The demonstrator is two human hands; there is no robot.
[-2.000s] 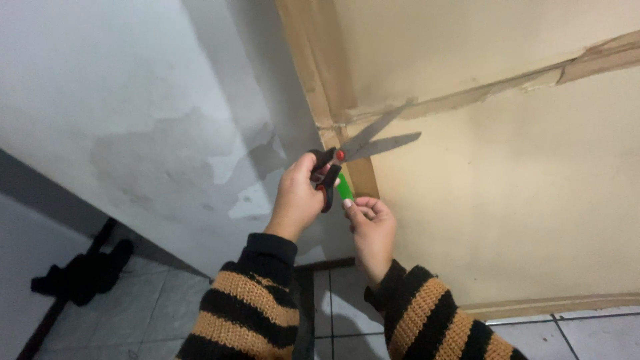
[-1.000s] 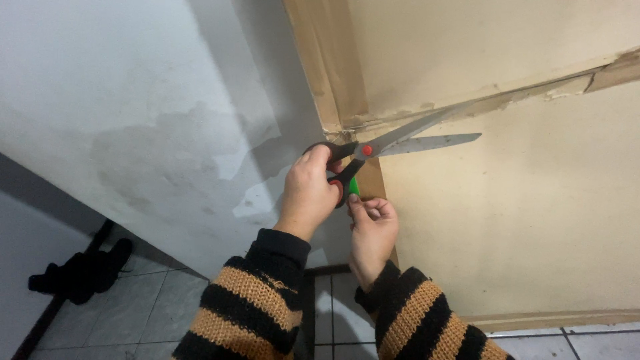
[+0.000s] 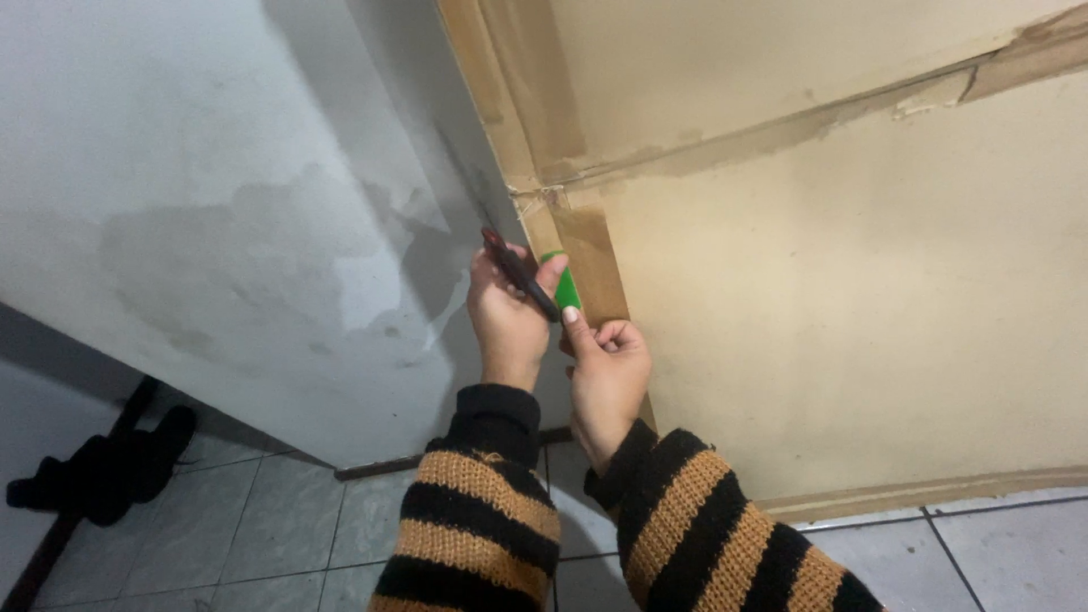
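Observation:
My left hand (image 3: 514, 319) holds a pair of scissors (image 3: 520, 276) by its dark handles, at the edge between the grey wall and the beige panel. The scissors are seen nearly edge-on, and the blades are hard to make out against the wall. A short green strip (image 3: 567, 285) lies between my left thumb and the thumb of my right hand (image 3: 610, 365), which pinches its lower end. Behind the strip, brown tape (image 3: 599, 255) runs down the edge of the beige panel (image 3: 833, 297).
The grey wall (image 3: 255, 212) with damp-looking patches stands at the left. A torn, taped seam (image 3: 765, 136) crosses the panel. Below are floor tiles (image 3: 280, 518), with a black fabric-like object (image 3: 110, 467) at the lower left.
The scissors, spread over the panel in both earlier frames, have turned away to point up and left along the wall. My left thumb now touches the green strip.

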